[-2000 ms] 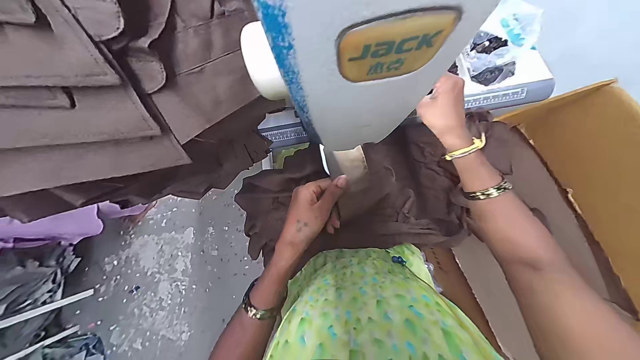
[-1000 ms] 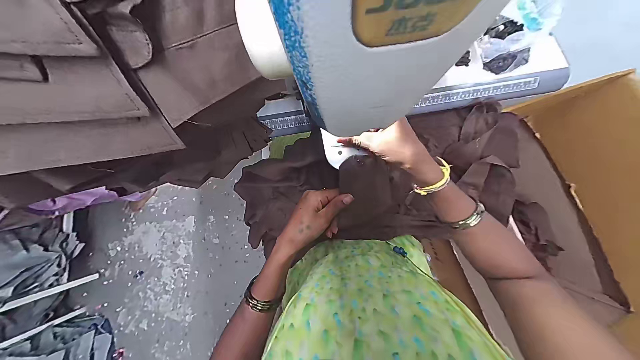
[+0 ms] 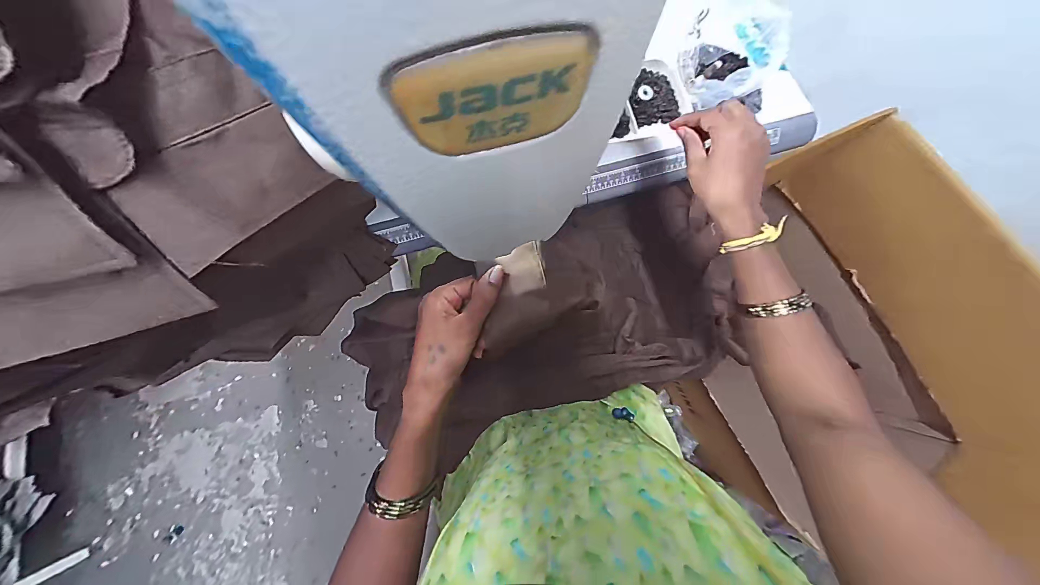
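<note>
A Jack sewing machine head [image 3: 504, 146], pale with a blue edge, hides the stitching point. Dark brown fabric [image 3: 569, 325] lies bunched beneath it and across my lap. My left hand [image 3: 455, 333] pinches the fabric just below the head, thumb beside a lighter beige piece [image 3: 522, 266]. Up at the right, my right hand [image 3: 727, 158] is at the edge of a white tray [image 3: 662, 146] of small black pieces that look like buttons. Its thumb and index finger are close together; whether something small is between them cannot be told.
Stacked brown cut fabric pieces [image 3: 73, 236] fill the left side, above a worn grey floor [image 3: 203, 463]. An open cardboard box [image 3: 910, 244] stands at the right. A clear plastic bag [image 3: 735, 53] lies behind the tray, and a ruler strip [image 3: 638, 175] runs along the machine bed.
My right hand has moved from the fabric under the machine head, where it was a second ago, up and right to the tray. My left hand stays at the fabric.
</note>
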